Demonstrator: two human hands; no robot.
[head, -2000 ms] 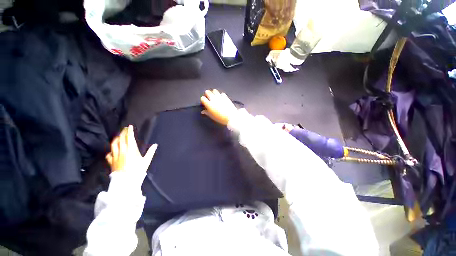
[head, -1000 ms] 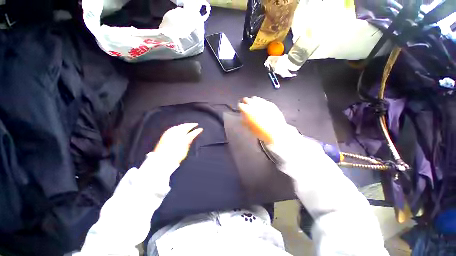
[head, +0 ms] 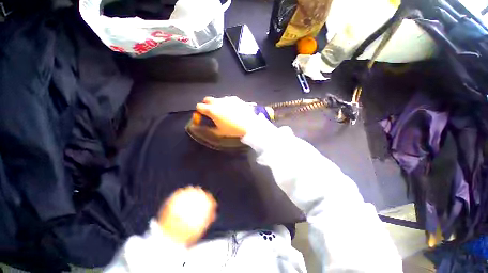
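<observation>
A dark navy-black garment piece point(head: 187, 170) lies flat on the dark pressing table point(head: 332, 144) in front of me. My right hand point(head: 227, 116) grips the handle of the steam iron point(head: 214, 141), which rests on the piece's far part with its rounded front pointing left. The hand hides most of the iron's top. My left hand point(head: 188, 214) is blurred over the near edge of the piece, and its fingers cannot be made out.
A large dark garment pile point(head: 37, 133) is at left. At the back are a white plastic bag point(head: 160, 40), a smartphone point(head: 245, 48), an orange fruit point(head: 306, 46), a tissue point(head: 313, 66) and a small cutter point(head: 303, 82). The ribbed hose point(head: 294, 106) runs right from the iron.
My right hand has taken hold of the iron, which has moved left onto the piece with its hose. My left hand has moved toward me. The lifted cloth part lies flat.
</observation>
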